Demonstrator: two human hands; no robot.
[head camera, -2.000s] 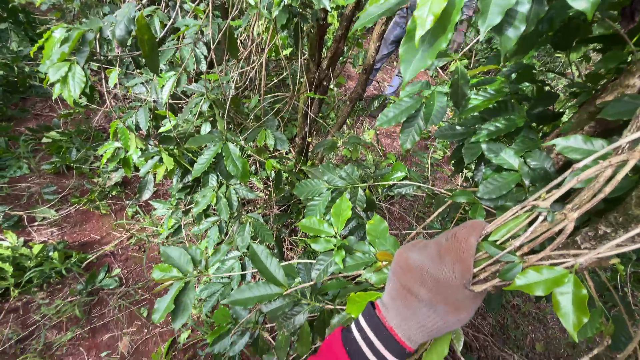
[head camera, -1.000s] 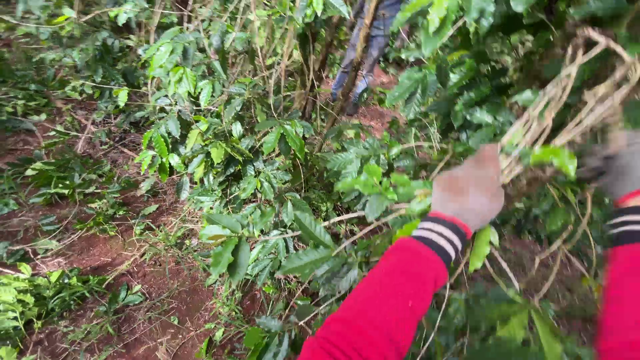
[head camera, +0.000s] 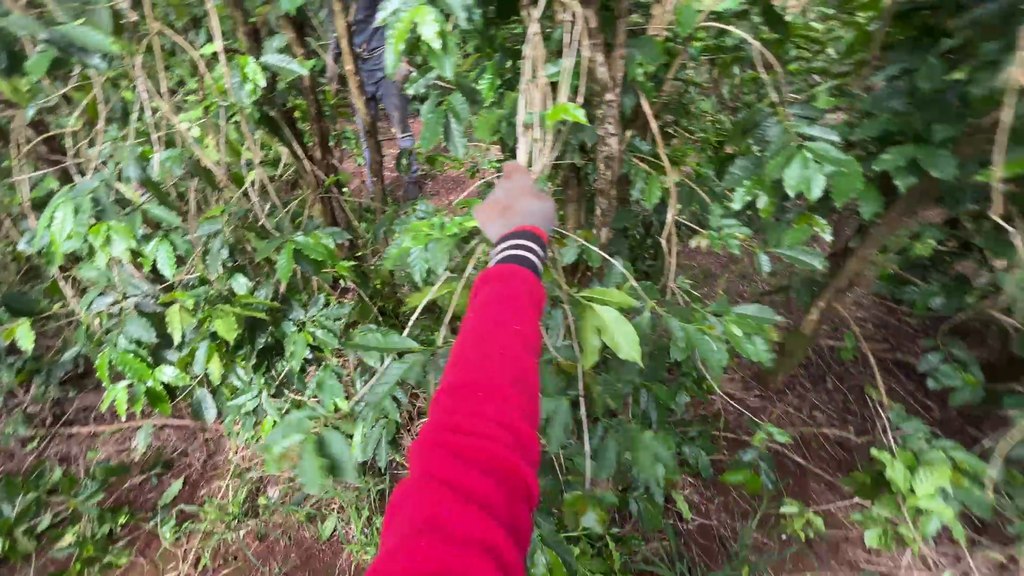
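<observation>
My left hand, in a pale glove beneath a red sleeve with a striped cuff, reaches forward near the middle of the view. It is closed around the lower end of a bundle of thin, bare branches, which stands roughly upright above the fist. A light green leaf shows against the bundle's right side. Motion blurs the hand and the branches. My right hand is out of view.
Leafy shrubs with glossy leaves crowd both sides. A thick trunk rises just right of the bundle, and a slanting one farther right. Behind the stems stands a person in dark trousers. Reddish soil shows below.
My left hand has swung the bundle from pointing right to upright. My right arm, at the right edge one second ago, has left view. The view has turned right.
</observation>
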